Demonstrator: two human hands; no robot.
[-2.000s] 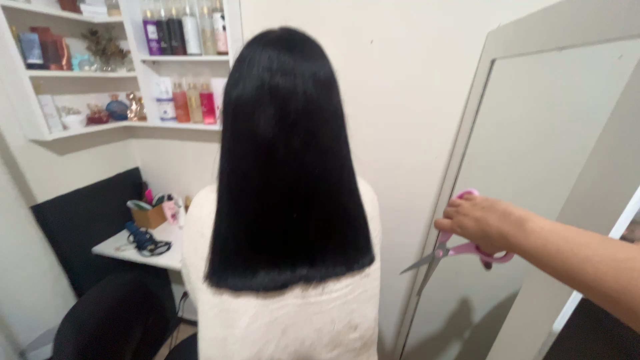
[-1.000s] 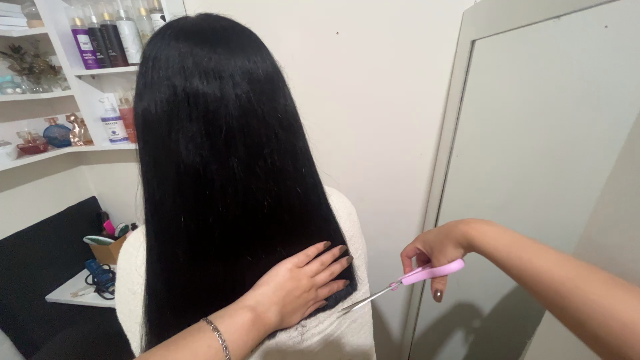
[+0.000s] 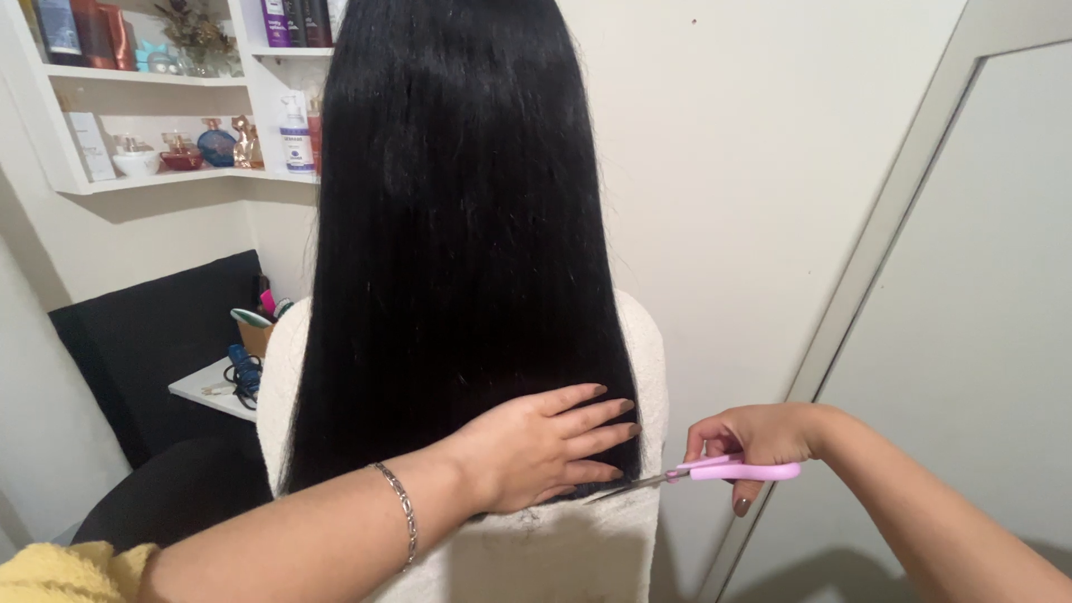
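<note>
Long straight black hair (image 3: 461, 251) hangs down the back of a person draped in a white towel (image 3: 544, 553). My left hand (image 3: 544, 444) lies flat on the hair near its lower right end, fingers slightly spread, holding nothing. A chain bracelet (image 3: 402, 511) circles that wrist. In my right hand (image 3: 745, 448) is a pair of scissors (image 3: 745, 471) with pink handles. Their blades point left and lie at the bottom edge of the hair, just below my left fingertips. Small dark hair clippings (image 3: 528, 517) show on the towel under the edge.
White wall shelves (image 3: 151, 77) with bottles and perfume flasks stand at the upper left. Below are a black panel (image 3: 167, 343), a white tabletop (image 3: 209, 387) with a corded blue tool (image 3: 244, 368), and a dark rounded chair (image 3: 176, 494). A framed panel (image 3: 946, 293) leans at the right.
Two seconds ago only my right hand with the scissors showed, away from the hair. My left hand has since come onto the hair, and the scissors have moved left to its bottom edge.
</note>
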